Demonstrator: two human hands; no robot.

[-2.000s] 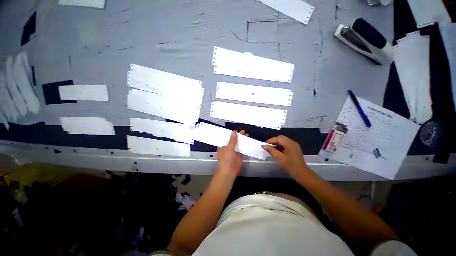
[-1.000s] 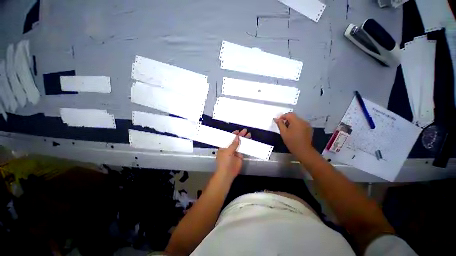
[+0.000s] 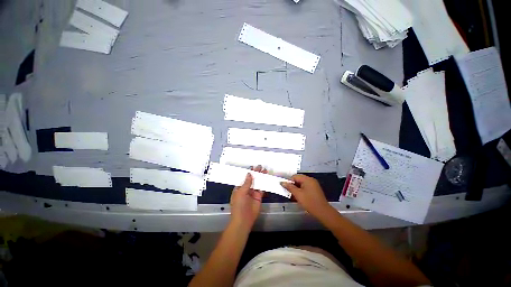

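Observation:
My left hand (image 3: 246, 196) holds a white cut strip (image 3: 227, 173) near its middle, thumb on top. My right hand (image 3: 302, 192) pinches the right end of the same strip. The strip lies slanted over the table's near edge and overlaps the lowest of the white pieces (image 3: 263, 160) just behind it. Above that piece lie a strip with a dark dot (image 3: 265, 138) and a wider piece (image 3: 263, 111). Left of my hands are overlapping white strips (image 3: 171, 134). Whether the held strip is one layer or several, I cannot tell.
At right are a stapler (image 3: 372, 84), a blue pen (image 3: 374, 151) on a printed sheet (image 3: 414, 179), and a small red-and-white box (image 3: 353, 183). A single dotted strip (image 3: 279, 48) lies farther back. White heaps (image 3: 381, 19) lie upper right, curved pieces (image 3: 14, 132) far left.
The view has shifted, showing more of the table's back. My right hand has moved from the piece behind back to the right end of the strip in my left hand.

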